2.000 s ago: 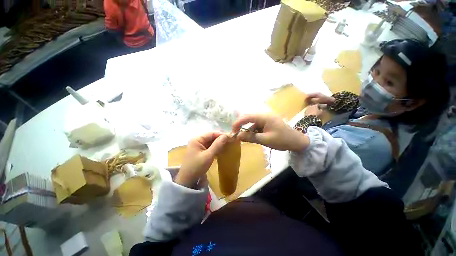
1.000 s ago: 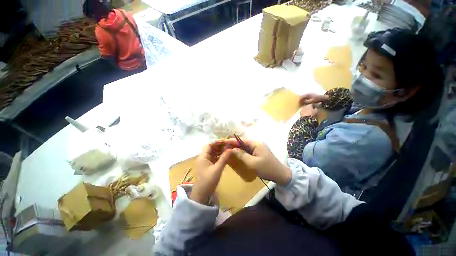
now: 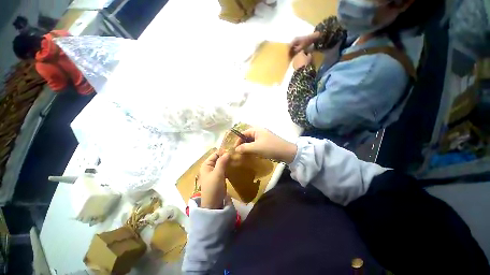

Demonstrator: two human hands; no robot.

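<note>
My left hand (image 3: 214,180) pinches the lower left edge of a small bent brown card (image 3: 230,140). My right hand (image 3: 263,146) meets it from the right, with a dark pointed tool (image 3: 238,134) between its fingers, its tip up and left. The fingertips of both hands nearly touch; any fine chain or fitting between them is too small to tell. Below the hands a larger brown card (image 3: 244,180) lies at the table edge, with a dark shadow on it. A bit of red pouch (image 3: 238,219) shows beside my left sleeve.
Clear plastic bags (image 3: 142,156) heap mid-table. A brown carton (image 3: 115,250), tan cord bundle (image 3: 142,209) and another brown card (image 3: 169,240) stand lower left. A masked person (image 3: 354,80) sits at the right, hands at a brown card (image 3: 268,63). A person in orange (image 3: 59,67) is far left.
The view has turned and tipped down, so the table shifts and the neighbour's head is cut off. The card that hung down from my fingers is now raised; the dark tool shows more clearly.
</note>
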